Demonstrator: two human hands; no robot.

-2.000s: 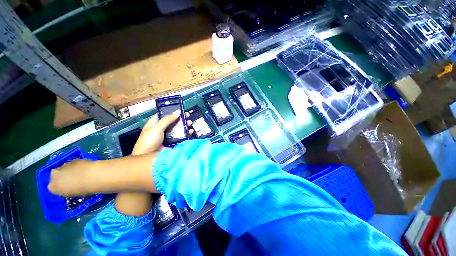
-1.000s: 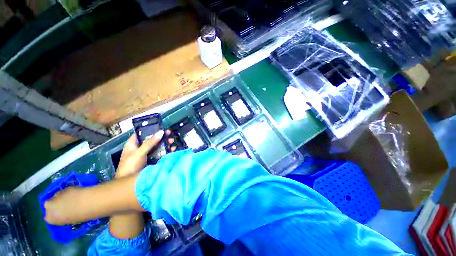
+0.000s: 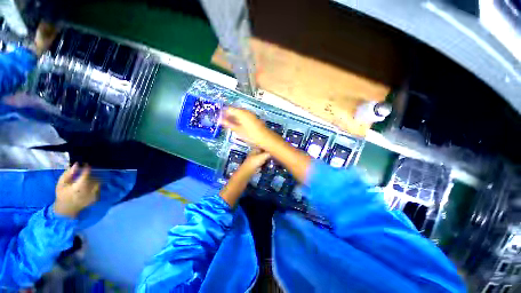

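Observation:
A small blue parts bin [image 3: 201, 116] full of tiny parts lies left of the clear tray. My right hand [image 3: 243, 125] is at the bin's right edge, fingers towards it; whether its fingertips hold a part is too blurred to tell. My left hand [image 3: 252, 165] is lower, over the clear tray [image 3: 355, 150], partly behind my right forearm; whether it grips a phone unit is hidden. Dark phone units [image 3: 340, 154] with pale label areas sit in the tray pockets.
A white bottle [image 3: 368, 112] stands on the wooden board [image 3: 320, 86]. A grey metal upright [image 3: 235, 46] rises behind the bin. Stacked trays [image 3: 85, 74] lie left; a film-wrapped tray [image 3: 412, 186] lies right. Another person's hand [image 3: 75, 190] and sleeves show at left.
The view has swung left, bringing the left trays and another person into sight. My right hand has moved from over the bin to its right edge. The phone unit raised in my left hand no longer shows clearly.

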